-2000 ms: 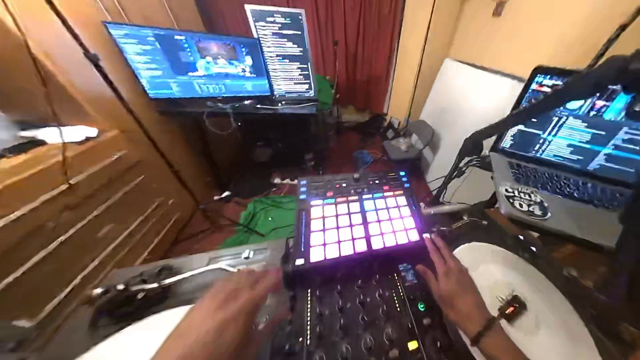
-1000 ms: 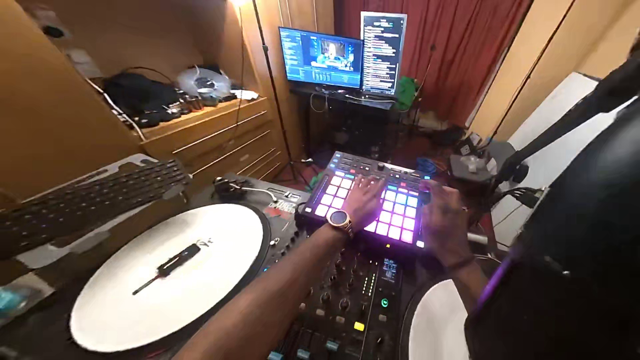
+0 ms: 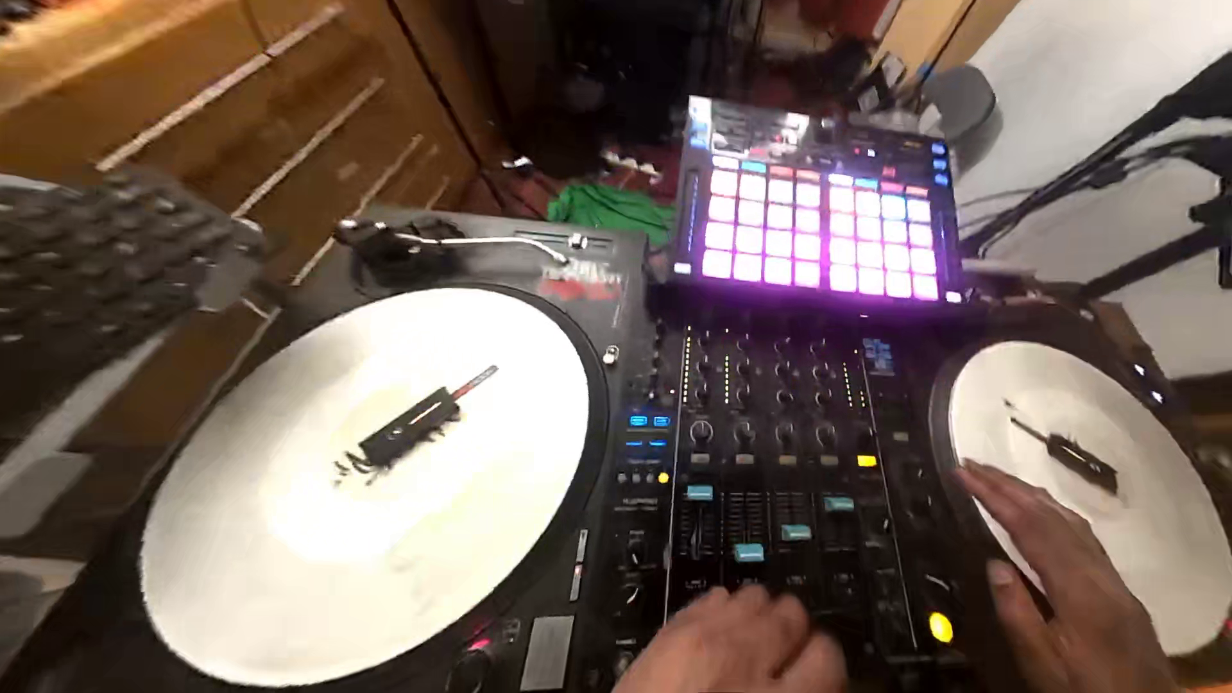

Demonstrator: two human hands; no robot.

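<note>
My left hand (image 3: 736, 643) is at the near edge of the black DJ mixer (image 3: 784, 414), fingers curled just below the channel faders; its fingertips are hidden, so any hold cannot be told. My right hand (image 3: 1068, 577) lies with fingers extended over the near left edge of the right turntable's white disc (image 3: 1136, 568), holding nothing. The left turntable's white disc (image 3: 462, 500) has a small black device (image 3: 409, 430) at its centre; a similar one (image 3: 1083, 462) sits on the right disc. Behind the mixer stands a pad controller (image 3: 818, 231) with lit pink and white pads.
A black keyboard (image 3: 96, 269) is at the left, beside wooden drawers (image 3: 318, 144). The left turntable's tonearm (image 3: 481, 241) rests along its far side. Green cloth (image 3: 611, 212) lies behind it. Black stand arms (image 3: 1136, 164) reach in from the right.
My left hand has moved from the pad controller to the mixer's near edge. My right hand has moved from beside the pads to the right disc. The view has tipped down.
</note>
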